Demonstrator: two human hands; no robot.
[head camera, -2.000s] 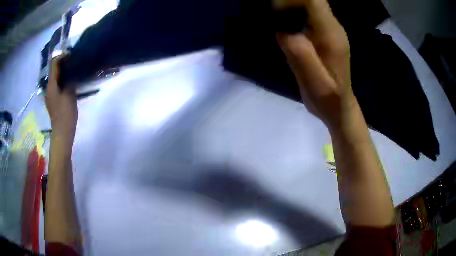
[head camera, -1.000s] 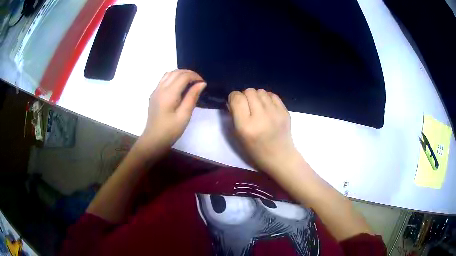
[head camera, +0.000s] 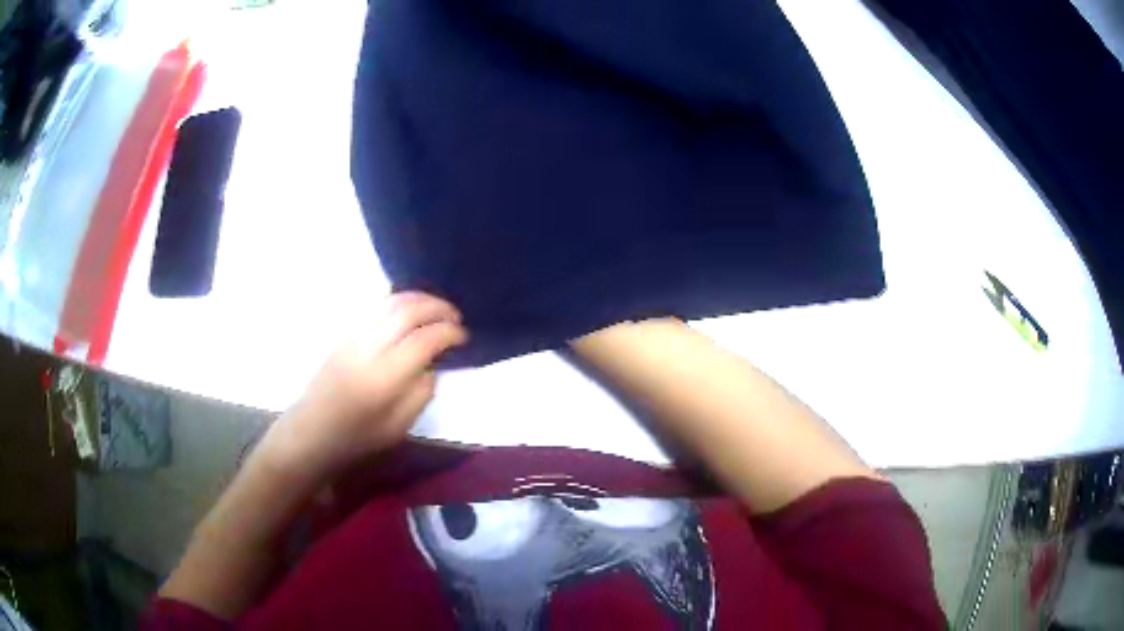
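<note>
A black garment (head camera: 616, 185), navy-looking here, lies spread on the white table (head camera: 961, 407) with its wide hem toward me. My left hand (head camera: 413, 351) grips the garment's near left corner between thumb and fingers. My right forearm runs up to the hem, and my right hand is hidden under or inside the cloth, so its fingers cannot be seen.
A mobile phone (head camera: 195, 203) lies left of the garment. Beside it are clear bags with a red edge (head camera: 130, 222). Thread snips (head camera: 1016, 311) lie at the right. More dark cloth (head camera: 1048, 111) lies at the far right. The table's front edge is near my body.
My right hand has gone from the hem's edge to under or inside the cloth. My left hand stays at the near left corner. The yellow sheet under the snips no longer shows clearly.
</note>
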